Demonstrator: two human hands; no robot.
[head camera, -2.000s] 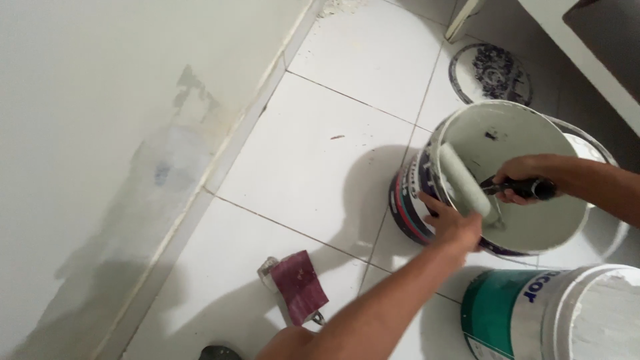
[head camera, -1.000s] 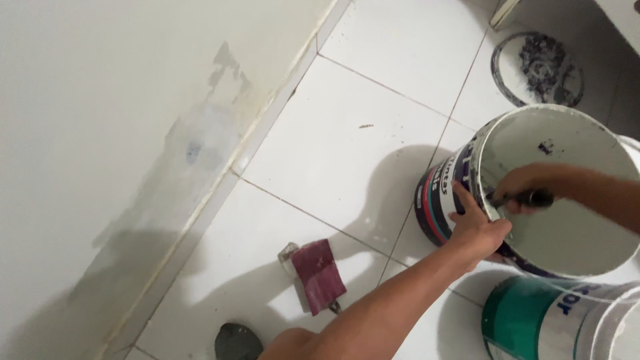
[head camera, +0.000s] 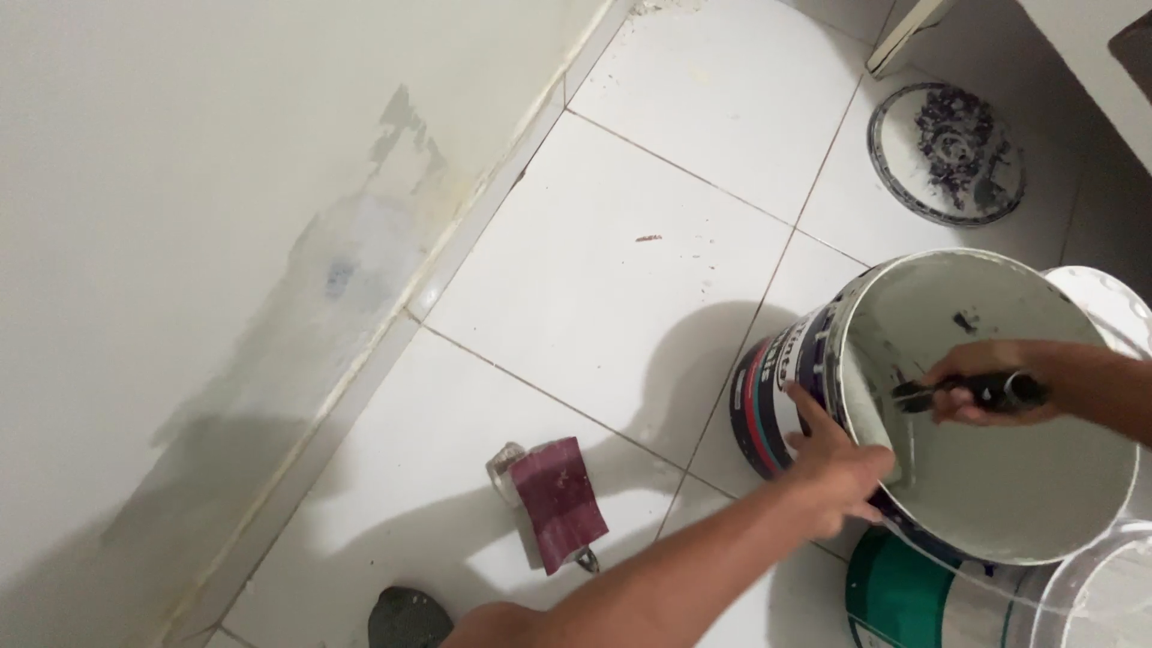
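Observation:
A large paint bucket, dark with coloured stripes outside, leans over toward the left, its inside coated grey-green. My right hand grips the black handle of a paint roller inside its mouth. The pale roller cover lies along the bucket's left inner wall. My left hand holds the bucket's outer side near the rim, fingers spread on the label and the thumb by the lower end of the roller cover. How much paint is in the bucket cannot be told.
A green and white bucket stands below the paint bucket. A smeared round lid lies near a white furniture leg. Maroon sandpaper rests on the tiles beside the patched wall. A dark rounded object shows at the bottom edge.
The roller cover, hidden a second ago, shows again at the bucket's left inner wall. My left hand stays on the bucket's side. The view has shifted.

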